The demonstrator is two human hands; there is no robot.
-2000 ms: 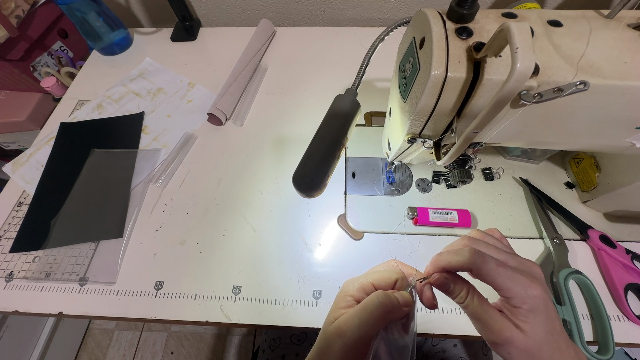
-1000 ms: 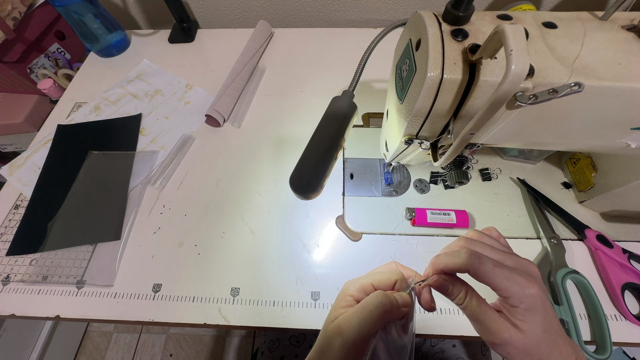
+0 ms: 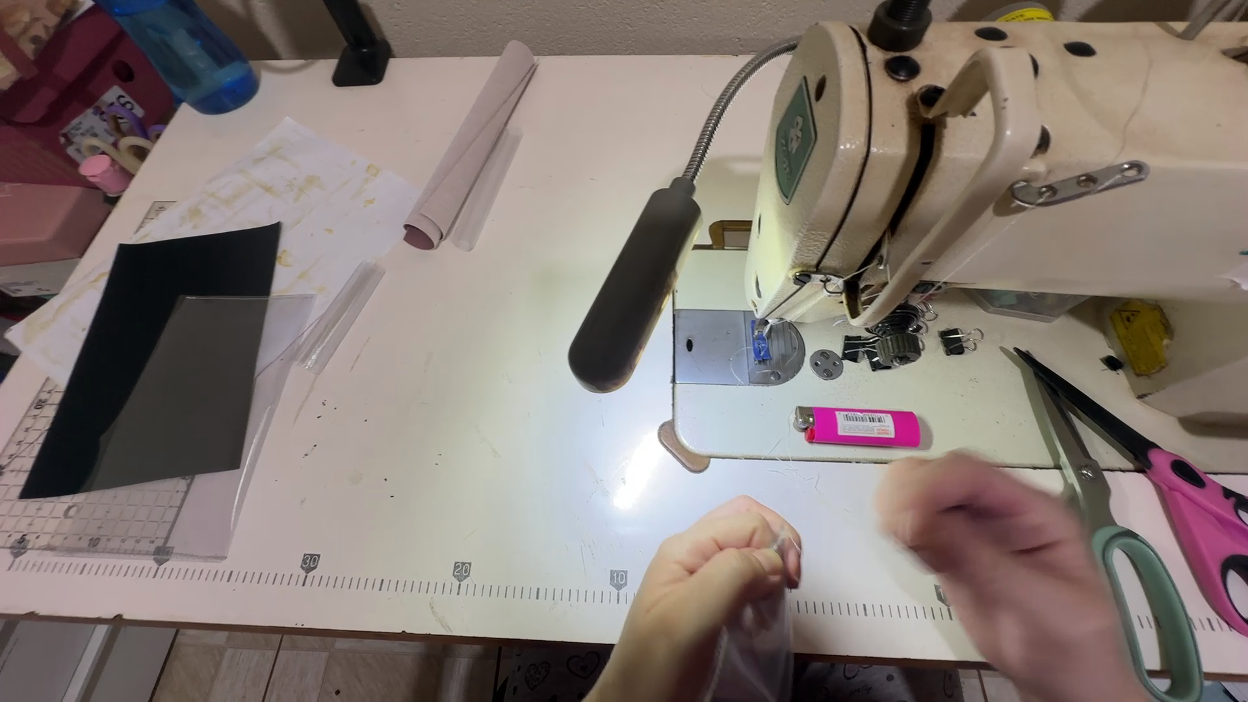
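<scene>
My left hand [image 3: 717, 575] pinches the top edge of a clear plastic piece [image 3: 756, 643] at the table's front edge, with a fine thread at the fingertips. To its right, my right hand [image 3: 994, 556] is blurred, its fingers curled; whether it holds anything cannot be told. A pink lighter [image 3: 866, 427] lies above and between the hands. Behind it stands a cream sewing machine [image 3: 916, 166] with a blue piece at its needle. Green-handled scissors [image 3: 1150, 604] and pink-handled scissors [image 3: 1185, 526] lie at the right.
A dark lamp [image 3: 634, 292] on a bent metal neck hangs over the table. Binder clips [image 3: 960, 340] and a metal bobbin [image 3: 827, 365] lie by the machine. A black sheet [image 3: 185, 341], a gridded ruler [image 3: 127, 522], a rolled sheet [image 3: 468, 151] and a blue bottle [image 3: 200, 58] are at the left.
My right hand has come away from my left hand and moved right and is now blurred. The left hand still pinches the clear plastic in about the same place.
</scene>
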